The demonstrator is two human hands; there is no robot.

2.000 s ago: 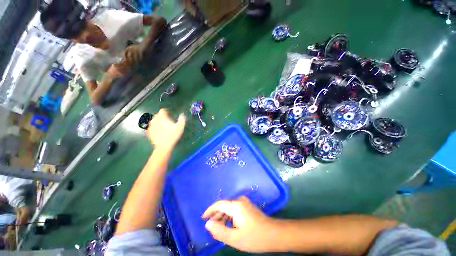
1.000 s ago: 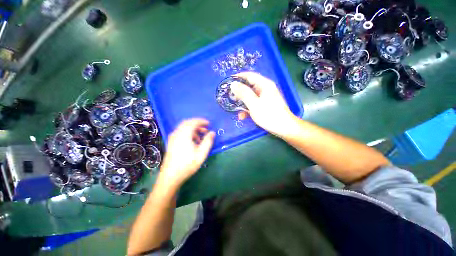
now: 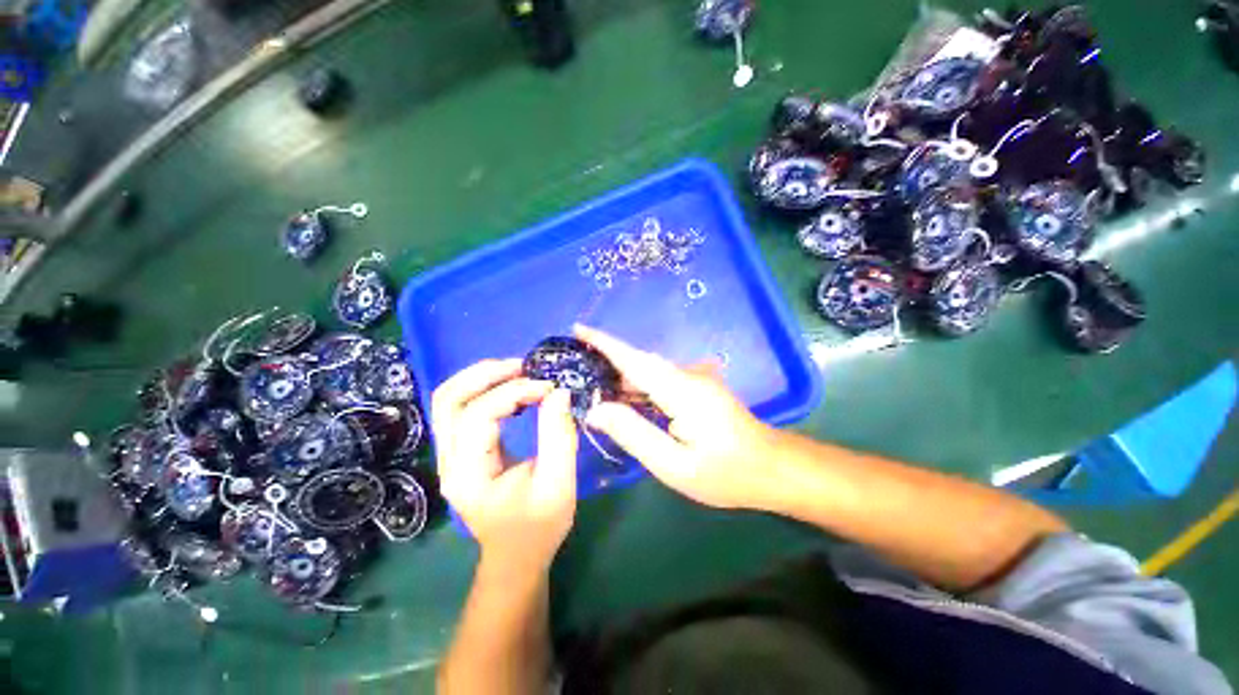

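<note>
A round wired unit [image 3: 568, 367], dark with a silvery-blue face and a thin lead hanging down, is held between both hands over the near part of the blue tray [image 3: 476, 292]. My left hand [image 3: 506, 455] has its fingertips and thumb on the unit's left and near side. My right hand [image 3: 686, 428] grips its right side. Whether a small ring is in the fingertips cannot be told. A cluster of small shiny rings [image 3: 641, 253] lies at the tray's far side, with a single ring [image 3: 696, 289] nearer.
Piles of round wired units lie left [image 3: 279, 455] and right [image 3: 938, 224] of the tray. Loose units [image 3: 306, 235] and a black cylinder [image 3: 541, 30] stand beyond. A grey-white box [image 3: 65, 509] is far left, a light-blue bin [image 3: 1175, 428] at right.
My left hand has moved up from the tray's near edge onto the unit. My right hand has brought the unit left and nearer, away from the ring cluster. The camera view has shifted.
</note>
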